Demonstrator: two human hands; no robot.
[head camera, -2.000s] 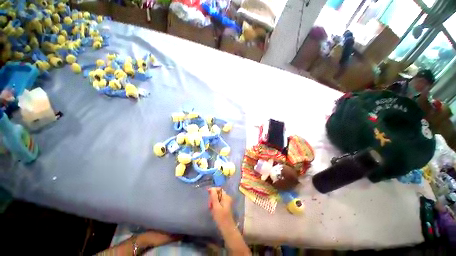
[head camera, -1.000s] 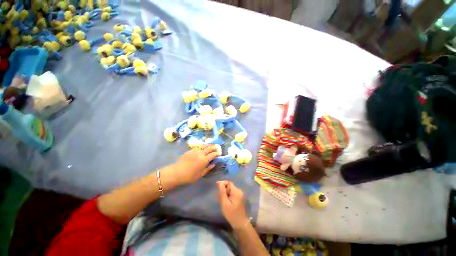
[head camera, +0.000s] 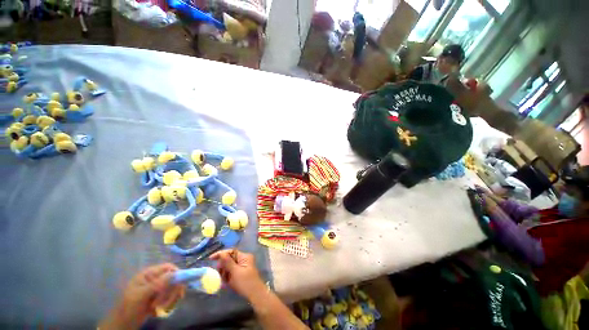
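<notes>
My left hand (head camera: 150, 290) is at the lower left, closed on a blue plush loop with yellow balls (head camera: 210, 281), held above the cloth near the table's front edge. My right hand (head camera: 236, 267) is just right of it, fingertips pinched together; whether a thin item is between them cannot be told. A small pile of yellow-and-blue plush toys (head camera: 171, 187) lies beyond the hands. Dark slim snips (head camera: 205, 252) lie between the pile and my hands.
More toys (head camera: 45, 122) lie at the left. Right of the pile are a doll on striped cloth (head camera: 303, 207), a phone (head camera: 292, 157), a black flask (head camera: 376, 183) and a green plush item (head camera: 413, 122). A carton of toys (head camera: 339, 309) is below the edge. People sit at the right.
My left hand has come back from the pile with a blue-and-yellow toy. My right hand has moved up beside it. The view has swung to the right.
</notes>
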